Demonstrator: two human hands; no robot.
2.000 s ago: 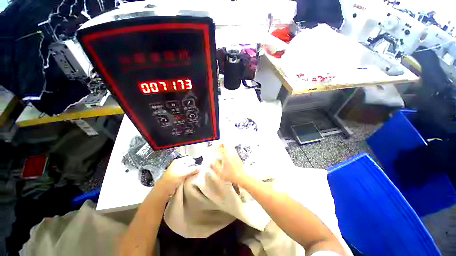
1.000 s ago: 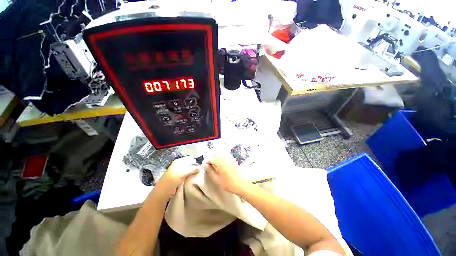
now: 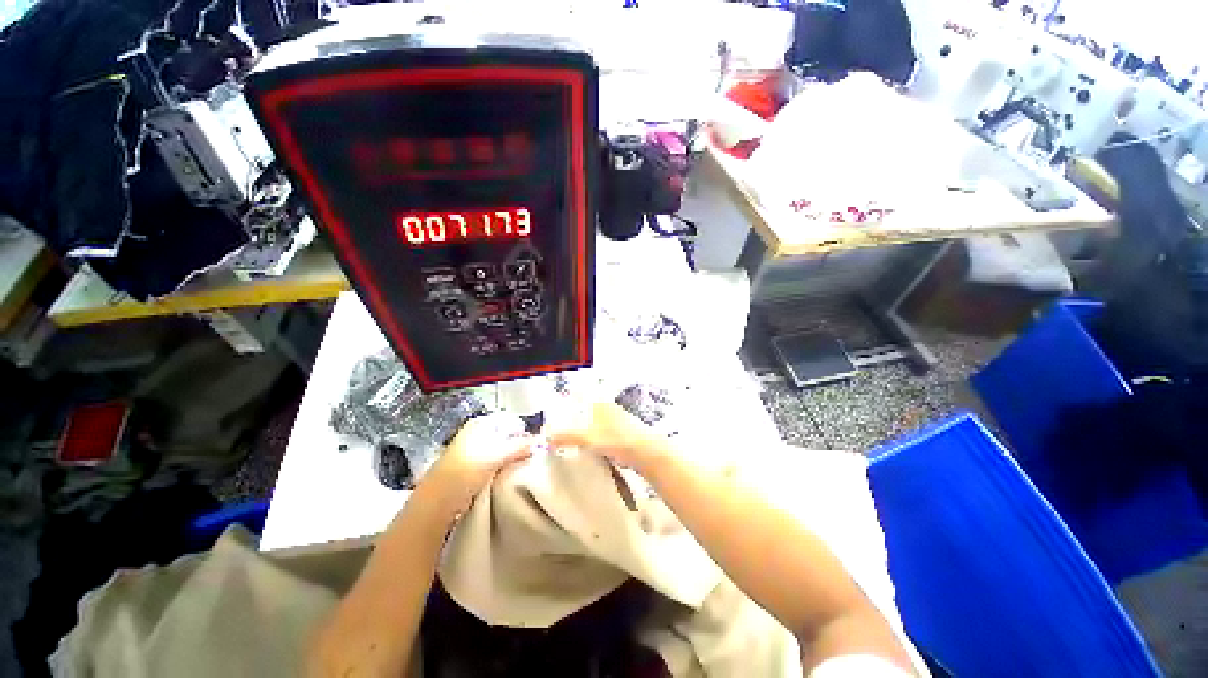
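Note:
A beige garment [image 3: 537, 536] hangs from both hands over the table's front edge into the lap. My left hand [image 3: 480, 454] grips its upper edge at the left, just below the black control panel [image 3: 457, 219], whose red display reads 007173. My right hand [image 3: 603, 435] grips the same edge at the right, fingertips close to the left ones. A small dark part shows between the hands. The machine head behind the panel is mostly hidden, and I cannot tell whether a button is on the cloth.
A crumpled clear-grey bag [image 3: 398, 404] lies on the white table [image 3: 311, 497] at the left. Dark button patches [image 3: 649, 401] lie right of the hands. A blue bin [image 3: 1007, 543] stands at the right. More beige cloth [image 3: 199, 616] lies at lower left. Sewing machines stand around.
My right hand has come down from beside the panel's lower edge onto the garment edge, near my left hand. My left hand is almost unchanged. The view has shifted slightly; the display number is the same.

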